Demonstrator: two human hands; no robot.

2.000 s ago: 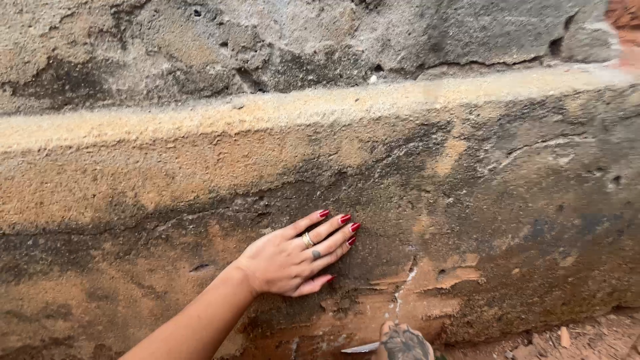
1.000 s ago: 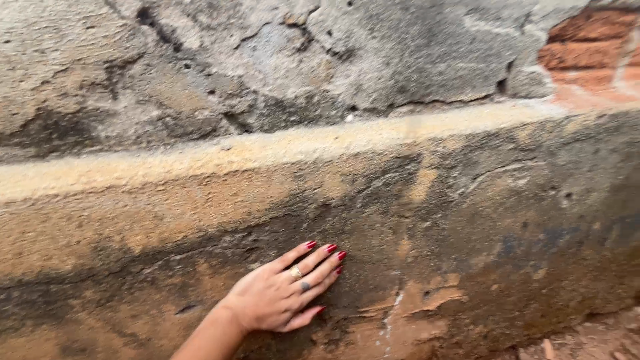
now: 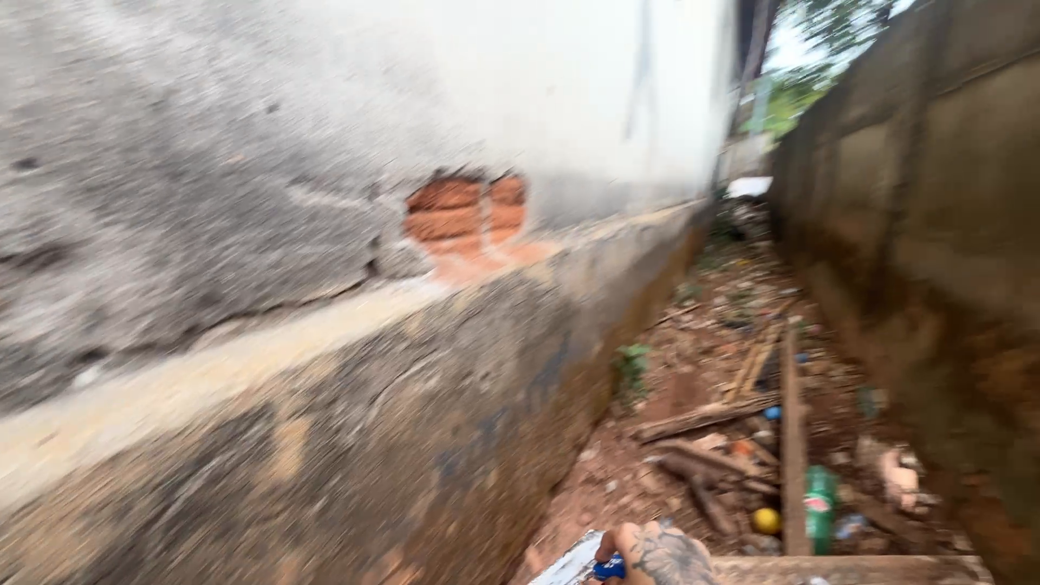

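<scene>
My right hand (image 3: 654,554), tattooed on its back, is at the bottom edge, closed around the blue handle (image 3: 609,567) of a tool with a flat metal blade (image 3: 573,561); the tool is partly cut off by the frame. The hand is to the right of the stained lower ledge of the wall (image 3: 455,414). Above the ledge, orange brick (image 3: 463,213) shows through a gap in the grey plaster (image 3: 203,162). My left hand is out of view. The picture is blurred by motion.
A narrow dirt passage runs between this wall and a second wall (image 3: 951,203) on the right. On its ground lie wooden boards (image 3: 794,447), a green plastic bottle (image 3: 821,508), a yellow ball (image 3: 765,521) and rubble. A small plant (image 3: 632,374) grows against the ledge.
The view has swung right along the wall into the passage. My left hand, earlier flat on the lower wall, has left the frame. My right hand with the tool shows again at the bottom.
</scene>
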